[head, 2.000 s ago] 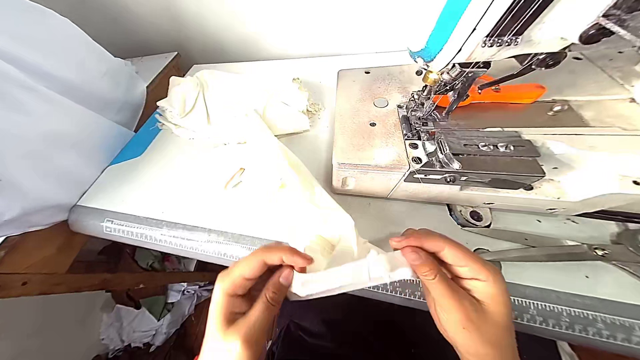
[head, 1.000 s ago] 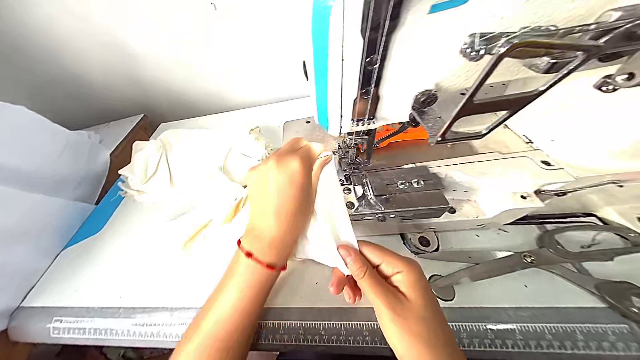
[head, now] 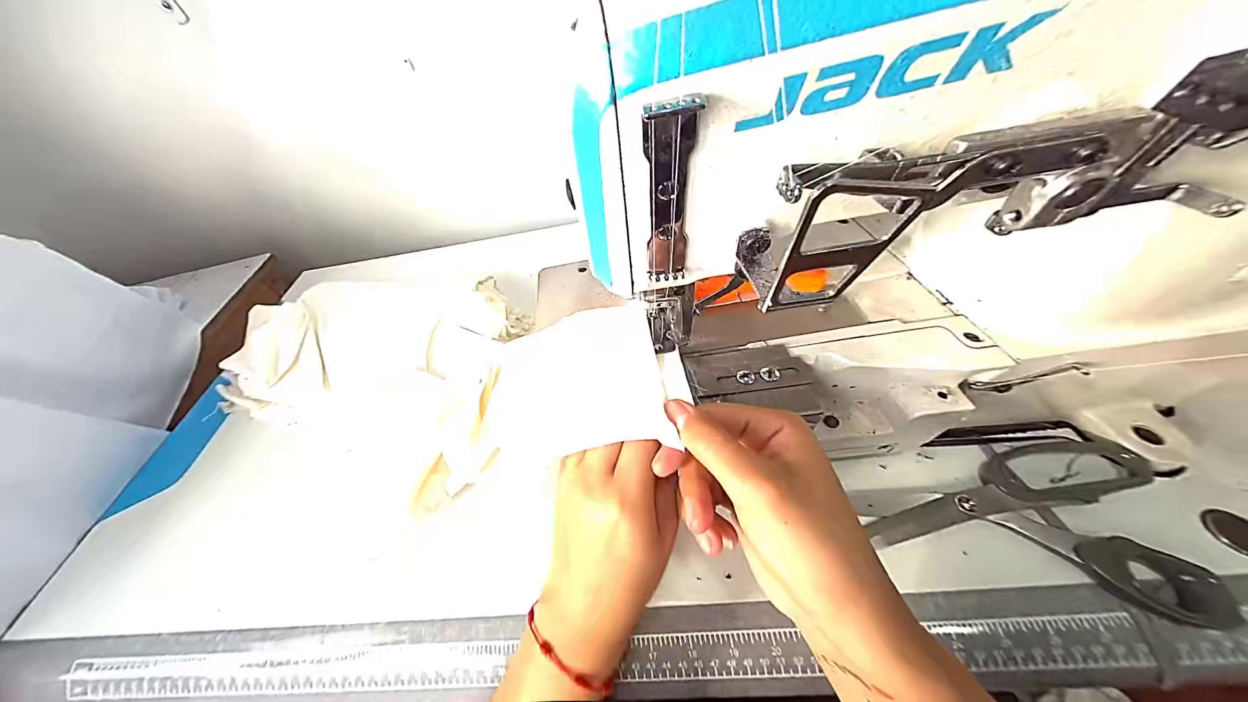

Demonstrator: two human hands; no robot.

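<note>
A cream fabric piece (head: 575,380) lies flat with one edge at the presser foot (head: 665,327) of a Jack sewing machine (head: 877,88). My right hand (head: 760,487) pinches the fabric's folded near corner between thumb and fingers, just in front of the foot. Close beside it, my left hand (head: 614,517), with a red bracelet at the wrist, has its fingertips hidden under the fabric's near edge; whether they grip it cannot be told. More cream fabric (head: 341,341) is bunched on the table to the left, and it seems joined to the flat part.
Large scissors (head: 1014,517) lie right of my right hand. A clear ruler (head: 390,663) runs along the table's front edge. An orange object (head: 809,281) sits behind the presser foot. White material (head: 88,331) hangs at the far left, and a wall stands behind the table.
My left hand has moved from beside the needle area down to the fabric's near edge. My right hand keeps its pinch. Two seconds ago both hands held the fabric near the table's front edge.
</note>
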